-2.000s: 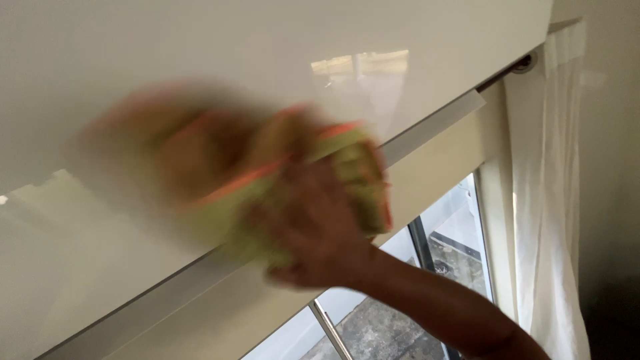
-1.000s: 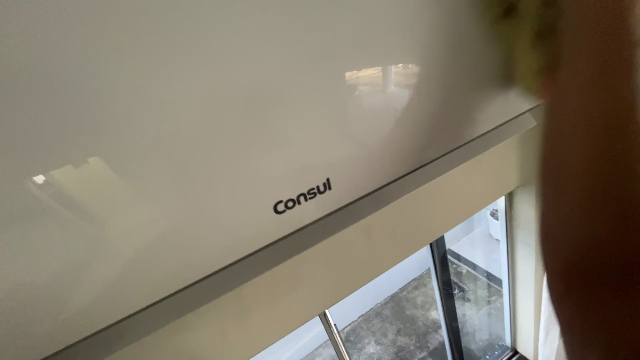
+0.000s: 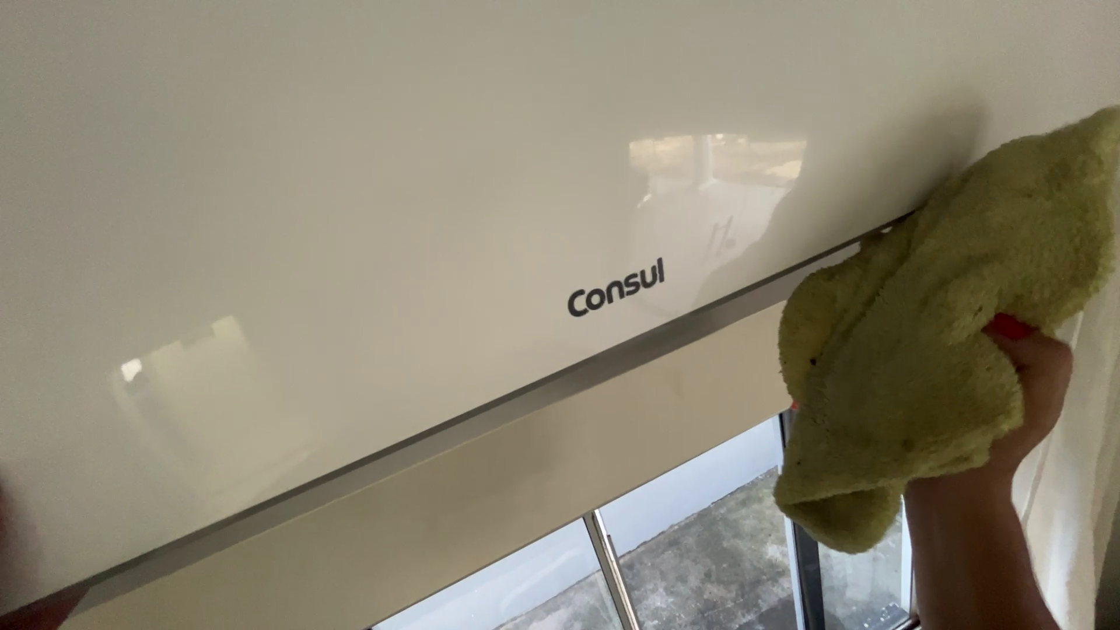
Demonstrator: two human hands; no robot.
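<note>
The glossy white front panel of a Consul air conditioner [image 3: 394, 219] fills the upper part of the head view. On the right, my right hand [image 3: 1037, 394] holds a fuzzy yellow-green cloth [image 3: 927, 350] at the panel's lower edge. The cloth hides most of the fingers; a red nail shows on the thumb. At the far left edge, a small part of my left hand [image 3: 7, 516] appears beside the panel, cut off by the frame. Its fingers cannot be made out.
Below the unit runs a grey lower strip [image 3: 490, 407] and a beige wall band [image 3: 437, 490]. A window with a metal frame [image 3: 612, 569] looks onto a grey outdoor surface. A white curtain [image 3: 1072, 490] hangs at the right.
Two seconds ago the cloth was blurred over the middle of the panel, covering the brand lettering. It is now at the right end of the lower edge, with the lettering uncovered.
</note>
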